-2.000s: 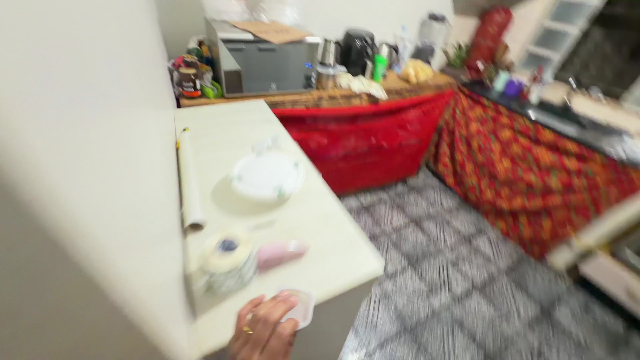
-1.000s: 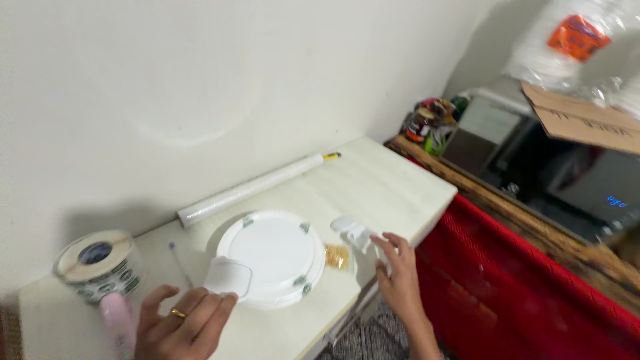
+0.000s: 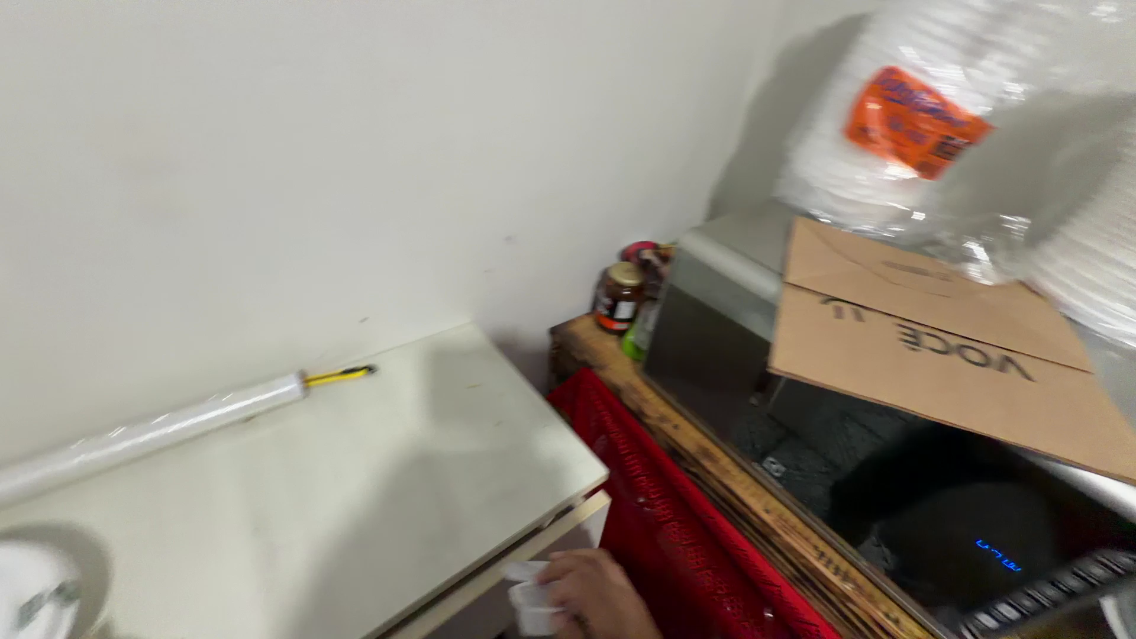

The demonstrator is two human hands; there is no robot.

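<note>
My right hand [image 3: 595,590] is at the bottom of the view, just beyond the front edge of the white table [image 3: 373,497]. Its fingers close on small translucent white plastic pieces [image 3: 532,599], which look like little containers or lids. Blur hides their exact shape. My left hand is out of the frame. At the lower left, a white plate or lid [image 3: 35,590] with a greenish-grey patch is partly cut off. A clear-wrapped roll [image 3: 177,426] lies along the wall, with a yellow and black pen-like object [image 3: 340,375] protruding from its end.
A wooden counter [image 3: 701,461] with a red cloth [image 3: 674,532] hung below stands right of the table. On it are a dark-fronted microwave oven [image 3: 852,497] and jars [image 3: 619,297]. Flattened cardboard [image 3: 932,355] and bagged white foam ware [image 3: 887,133] lie on top of the oven.
My left hand has left the view. My right hand was over the tabletop by small white pieces and is now past its front edge, holding such pieces. The view has swung toward the counter.
</note>
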